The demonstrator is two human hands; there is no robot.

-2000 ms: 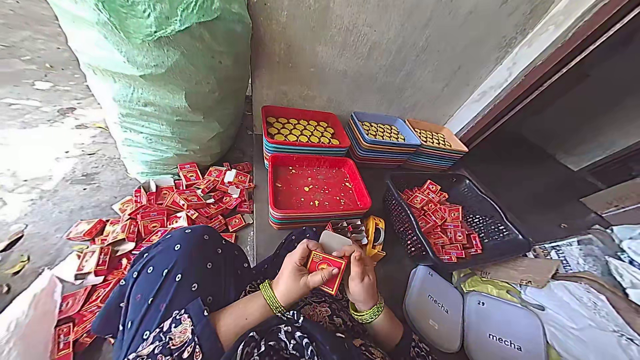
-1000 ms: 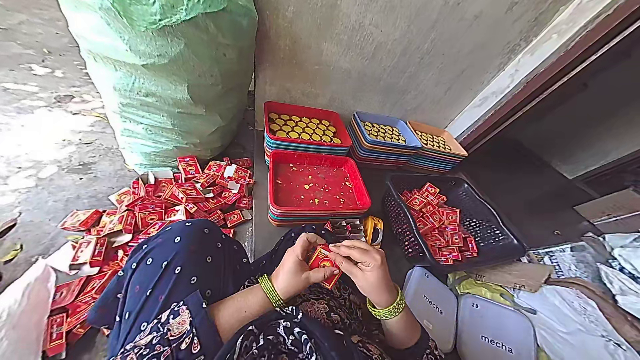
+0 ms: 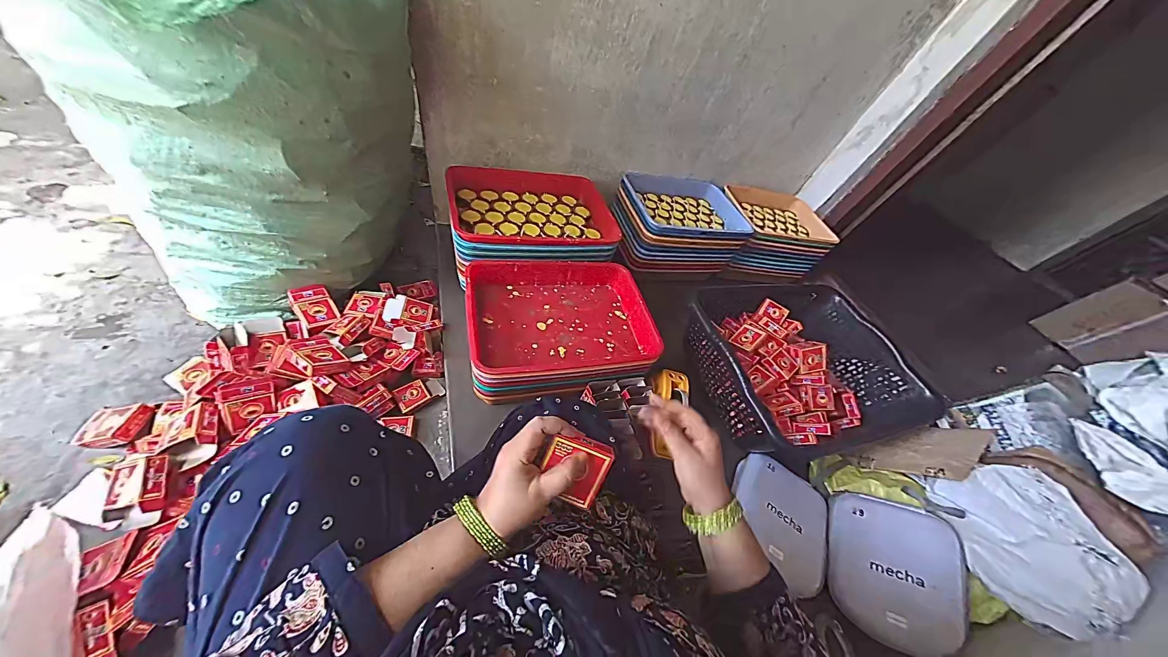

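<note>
My left hand (image 3: 534, 470) grips a small red printed cardboard box (image 3: 580, 467) above my lap, thumb across its face. To the right, my right hand (image 3: 683, 447) is raised with fingers apart beside a yellow tool or dispenser (image 3: 671, 388), whose kind I cannot tell; nothing shows between the fingers. Just left of that yellow thing lie several small dark-and-red items (image 3: 620, 394), partly hidden by my knee. A red plastic tray (image 3: 561, 319), bearing yellow crumbs, tops a stack in front of me. Red boxes (image 3: 789, 365) lie in a black plastic basket (image 3: 881, 401) at the right.
Behind stand stacks topped by a red tray (image 3: 607, 239), a blue tray (image 3: 689, 187) and an orange tray (image 3: 776, 193), holding round yellow-topped pieces. A big green sack (image 3: 246, 155) and a heap of red boxes (image 3: 246, 397) are at left. Grey lids (image 3: 896, 570) and plastic bags (image 3: 1049, 538) lie right.
My right hand has come off the red box and moved right, toward the yellow thing. The box, earlier between both hands with a flap up, is now in my left hand alone.
</note>
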